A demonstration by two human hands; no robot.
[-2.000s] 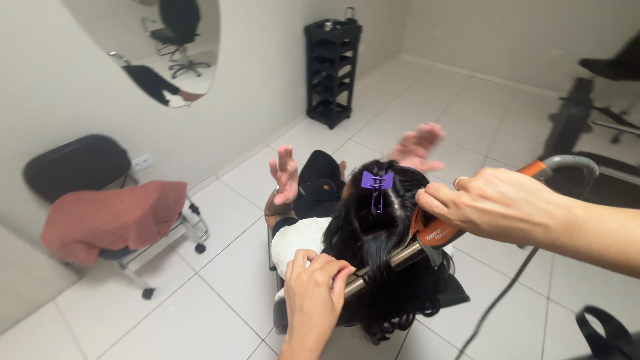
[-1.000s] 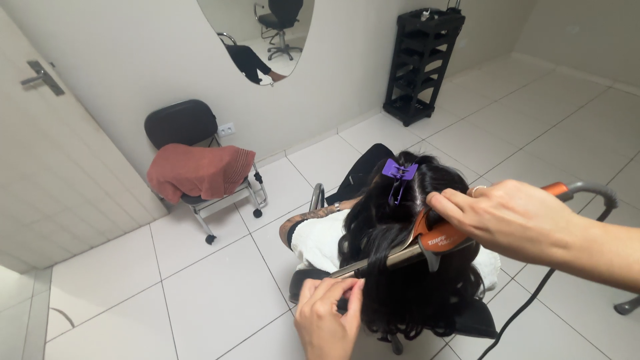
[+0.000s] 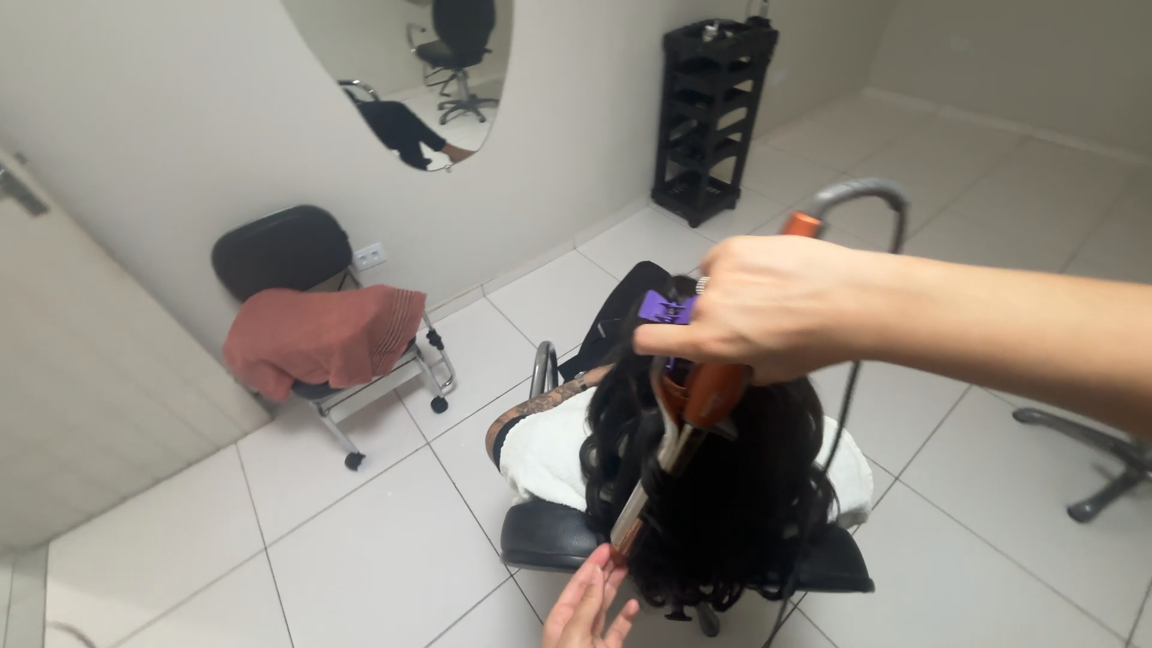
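Observation:
My right hand (image 3: 774,306) grips the orange handle of a curling iron (image 3: 715,396), whose metal barrel slants down and left over the dark hair. A strand is wound around the barrel. The fingertips of my left hand (image 3: 594,603) touch the iron's tip; whether they pinch it is unclear. A purple hair clip (image 3: 666,308) sits at the top of the seated person's long, curled black hair (image 3: 729,513), partly behind my right hand. A white towel (image 3: 549,450) lies over that person's shoulders.
The person sits in a black salon chair (image 3: 549,537). A chair with a reddish towel (image 3: 315,342) stands at the left by the wall, below a mirror (image 3: 495,81). A black shelf trolley (image 3: 711,117) stands behind. The iron's cord (image 3: 841,414) hangs at the right.
The iron has swung from a flatter slant to a steep one, my right hand now above the head. The seated person's hands, raised two seconds ago, are no longer up in view.

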